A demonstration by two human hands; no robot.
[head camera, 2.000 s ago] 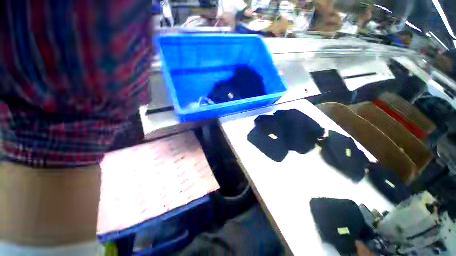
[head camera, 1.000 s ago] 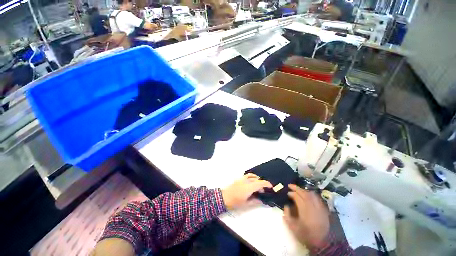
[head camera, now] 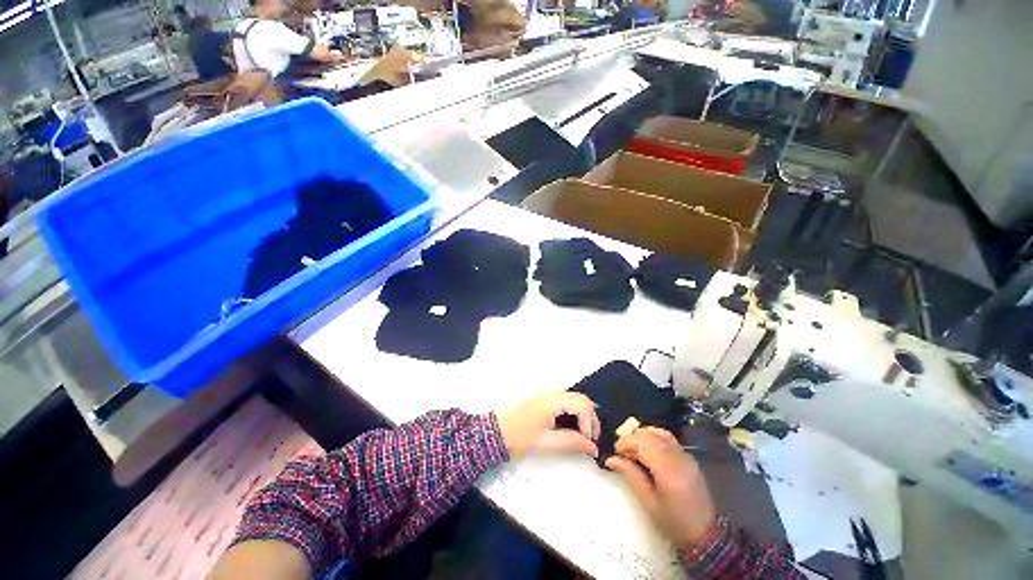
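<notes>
A black fabric piece (head camera: 625,391) lies on the white table just left of the sewing machine's needle area, with a small pale sticker near its front edge. My left hand (head camera: 552,425) is on its left front edge, fingers curled, gripping it. My right hand (head camera: 662,467) pinches the same piece at its front edge, beside the sticker. The fingertips of both hands are close together. The off-white sewing machine (head camera: 861,374) stands at the right. The needle itself is too small to make out.
Stacks of black pieces (head camera: 453,278) with stickers lie along the far table edge. A blue tote (head camera: 125,283) holding black pieces is at left. Dark snips (head camera: 867,546) lie at lower right, by a white sheet (head camera: 833,482). Brown cartons (head camera: 634,221) stand behind. A person (head camera: 270,48) sits far back.
My right hand has moved left and down to the piece's front edge and its fingers have closed on it. My left fingers have curled in. The view has shifted slightly.
</notes>
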